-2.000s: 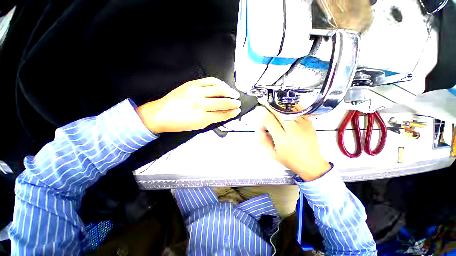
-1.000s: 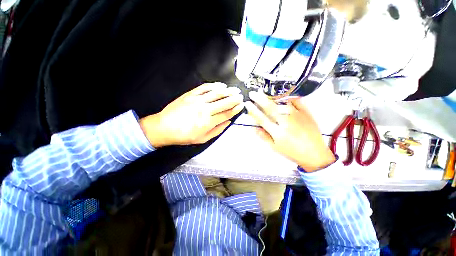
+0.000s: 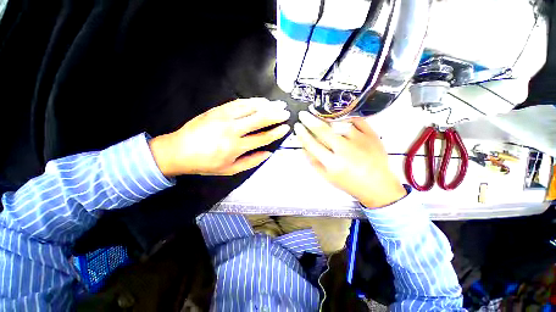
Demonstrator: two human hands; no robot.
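A large black cloth (image 3: 152, 73) covers the left side and the centre of the table and hangs over its front edge. My left hand (image 3: 222, 139) lies flat on the cloth, palm down, fingers pointing at the needle area. My right hand (image 3: 350, 155) is at the cloth's right edge, its fingertips beside the presser foot area (image 3: 305, 94) of the sewing machine (image 3: 341, 46). A small strip of cloth shows between the fingertips of both hands. The needle itself cannot be made out.
Dark red-handled scissors (image 3: 438, 158) lie right of my right hand. Small brassy pieces (image 3: 498, 159) and a small tan piece (image 3: 483, 192) lie further right. The white table's front edge (image 3: 292, 209) runs before my body. A blue basket (image 3: 103, 267) is below left.
My right hand has come to the cloth's edge beside my left hand, its fingers now straighter. The machine appears shifted as the view moved. The cloth's position has changed slightly.
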